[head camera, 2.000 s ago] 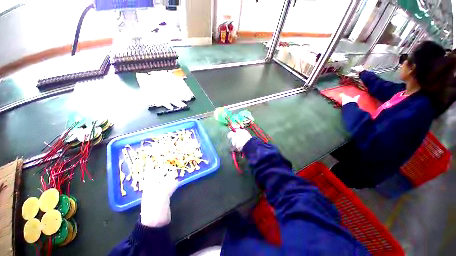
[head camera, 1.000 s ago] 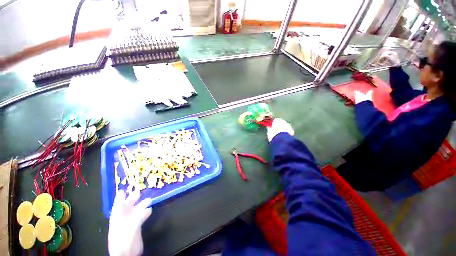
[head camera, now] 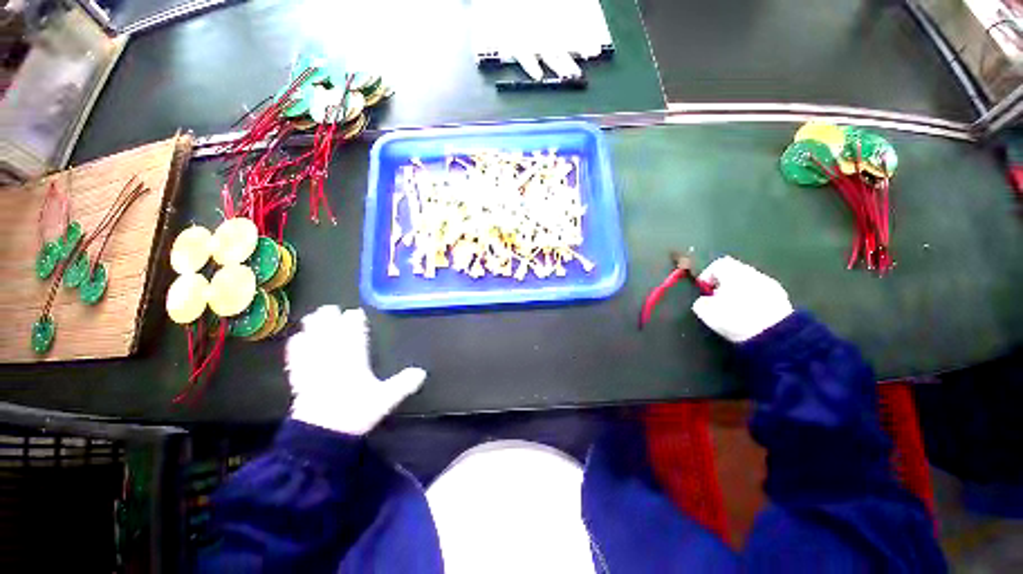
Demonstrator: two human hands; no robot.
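Observation:
My gloved right hand (head camera: 743, 301) is closed over one red handle of the small cutters (head camera: 659, 297), which lie on the mat right of the blue tray (head camera: 494, 301); the palm side is hidden. My gloved left hand (head camera: 340, 376) is empty, fingers apart, just right of the stacked round boards (head camera: 232, 288). The tray holds many short cream-yellow parts (head camera: 494, 213). A bundle of green and yellow boards (head camera: 844, 154) with red wires lies at the right, beyond my right hand.
A cardboard sheet (head camera: 84, 308) at the left holds several small green discs. More boards (head camera: 337, 101) with tangled red wires lie behind the stack. White gloves (head camera: 544, 45) and a black stick (head camera: 541, 83) lie behind the tray. A red basket (head camera: 687, 465) is below the bench edge.
The view has turned left and down. My right hand has let go of the board bundle and moved back to the cutters. My left hand is away from the tray, near the stacked boards.

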